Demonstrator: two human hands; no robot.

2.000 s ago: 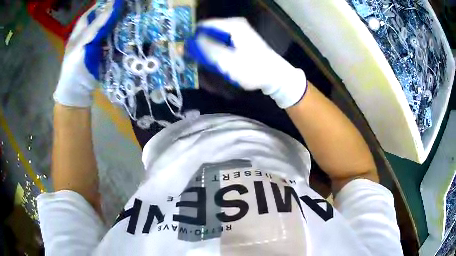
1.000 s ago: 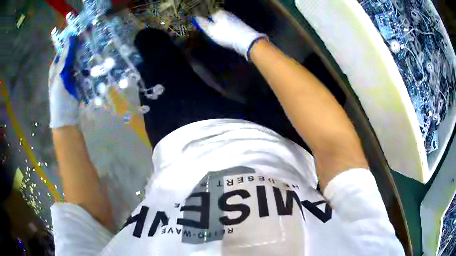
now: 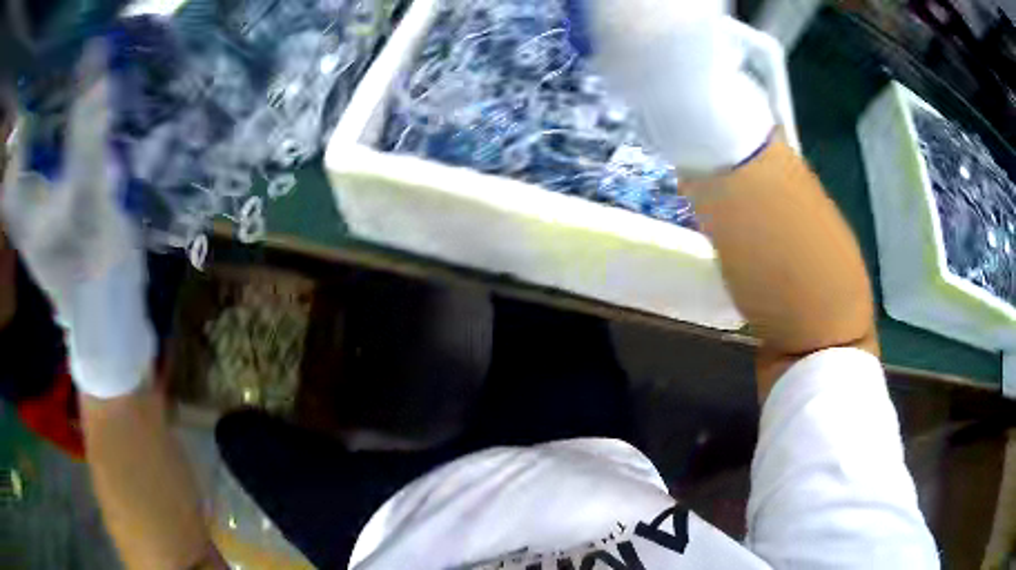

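Observation:
My left hand point(image 3: 89, 223), in a white glove with blue palm, is blurred at the far left, closed around the edge of a circuit board panel point(image 3: 184, 145). White leads and ring-like discs hang from the panel over the bench edge. My right hand point(image 3: 680, 84), in the same kind of glove, is over the large white foam bin point(image 3: 535, 234); its fingers are blurred and partly cut off by the top edge, so its grip cannot be told. The bin is full of wired boards point(image 3: 479, 123).
More wired boards point(image 3: 301, 45) lie on the green bench left of the bin. A side foam bin point(image 3: 900, 223) with similar boards stands at right. A brown scrap box point(image 3: 195, 373) with tan pieces is below the bench. Something red point(image 3: 50, 418) is at lower left.
The view has swung from my lap and the floor to the bench. My left hand still has the panel, now at the bench. My right hand has moved from near the scrap pieces to over the large bin.

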